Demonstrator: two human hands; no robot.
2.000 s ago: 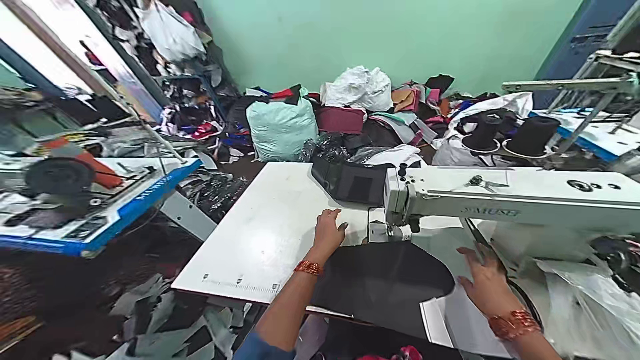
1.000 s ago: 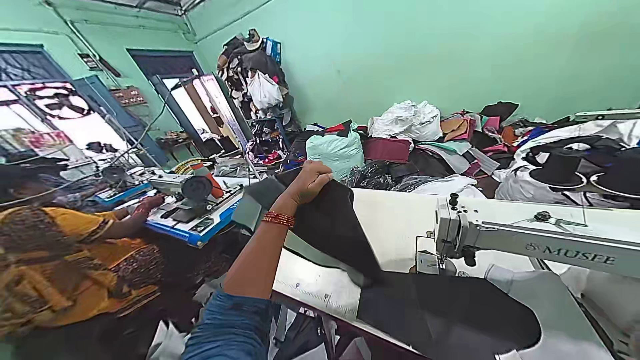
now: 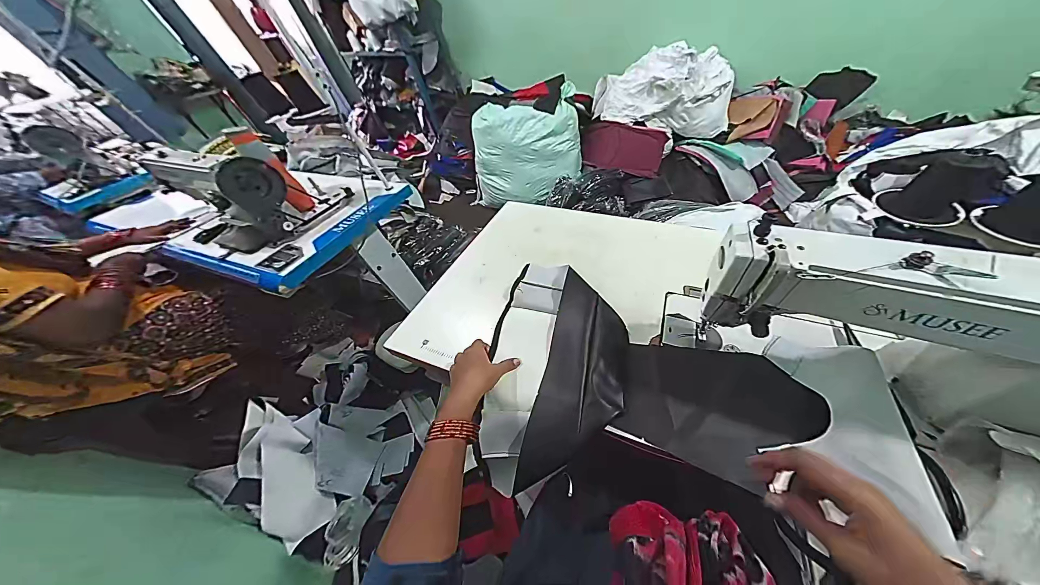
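My left hand [image 3: 477, 372], with red bangles at its wrist, grips the dark edge of a black sheet-material piece [image 3: 581, 357] whose pale underside is partly turned up. My right hand [image 3: 821, 496] is at the lower right, blurred, near the rounded black piece [image 3: 707, 390]; a small white object [image 3: 782, 482] shows at its fingers, and whether it is gripped is unclear. The black material lies on the white sewing table [image 3: 561, 231], in front of the needle area [image 3: 708, 335] of a white Musee sewing machine [image 3: 894, 284].
At left, a co-worker's hands [image 3: 134, 240] are beside another sewing machine [image 3: 252, 191] on a blue-edged table. Pale and dark scraps [image 3: 317, 463] litter the floor. A light green sack [image 3: 526, 150] and heaped material stand against the wall. Black thread cones [image 3: 930, 195] are behind the machine.
My left hand, raised with black material one second ago, is now lower, at the table's near left edge. My right hand, out of view then, is visible again. The view has tilted down.
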